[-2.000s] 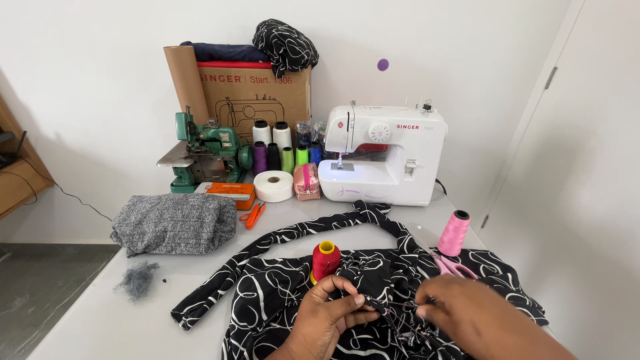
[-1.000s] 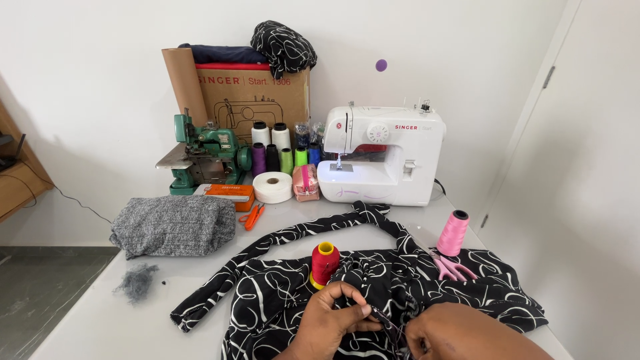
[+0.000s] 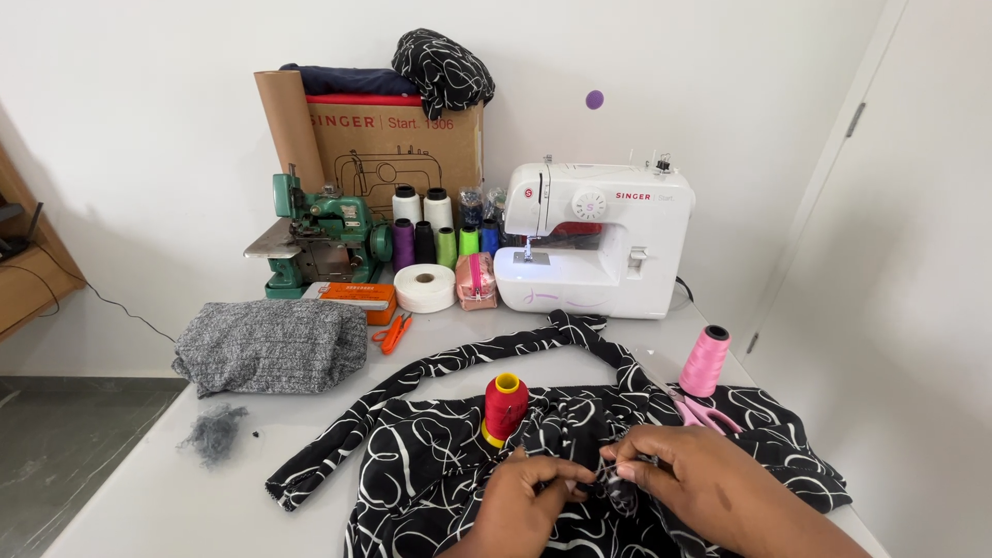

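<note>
Black fabric with white squiggly lines (image 3: 434, 457) lies bunched over the front of the table. My left hand (image 3: 535, 496) pinches a gathered fold of it between thumb and fingers. Close on its right, my right hand (image 3: 674, 473) has thumb and forefinger pinched together on something thin, maybe a thread or needle, too small to tell. Just behind my left hand, a red thread cone with a yellow base (image 3: 505, 409) stands on the fabric. Pink-handled scissors (image 3: 704, 415) lie beyond my right hand, by a pink thread cone (image 3: 705, 361).
A white Singer sewing machine (image 3: 593, 240) stands at the back, its lamp lit. Left of it are thread cones (image 3: 425, 244), a white tape roll (image 3: 425, 288), a green overlock machine (image 3: 329, 236), orange thread snips (image 3: 394, 334), folded grey fabric (image 3: 271, 346) and grey lint (image 3: 217, 435).
My right hand was lower and farther right one second ago; it has moved up beside the fingertips of my left hand. My left hand stays at the fabric.
</note>
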